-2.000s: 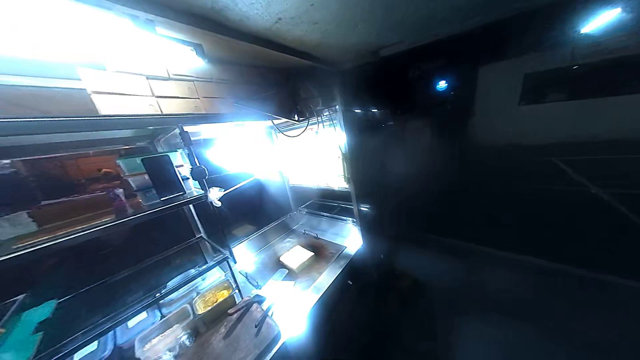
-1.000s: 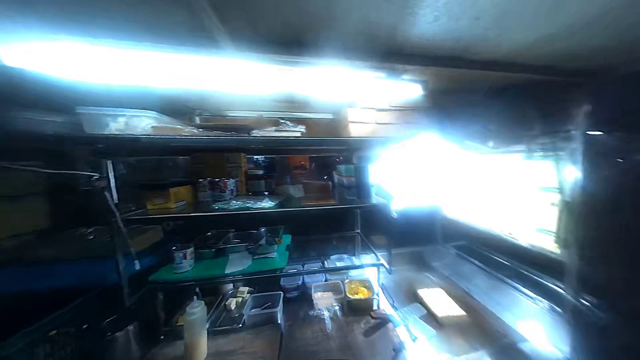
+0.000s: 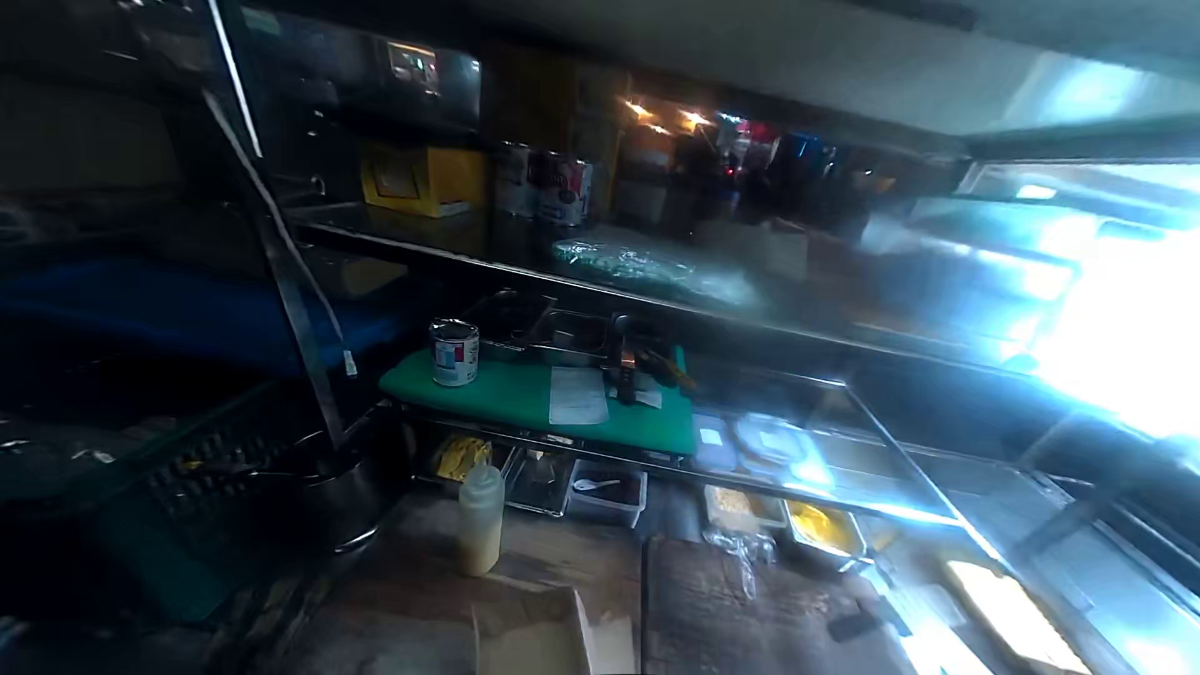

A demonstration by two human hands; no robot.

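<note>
Neither of my hands shows in the head view. Low in the frame, a plastic squeeze bottle with pale contents stands upright on a worn work surface. An open cardboard box lies just in front of it, cut off by the bottom edge. Behind the bottle are a clear tub with a white spoon and dark contents, and a metal tray. Further right sit a container of yellow food and one of pale crumbly food. A blurred dark-handled tool lies at lower right.
A green board on a shelf bears a tin can, paper and dark utensils. Lidded tubs sit beside it. Above are a yellow box and more cans. A dark pot and green crate stand left.
The view has swung left and down toward the shelves and work surface. The cardboard box at the bottom edge now shows.
</note>
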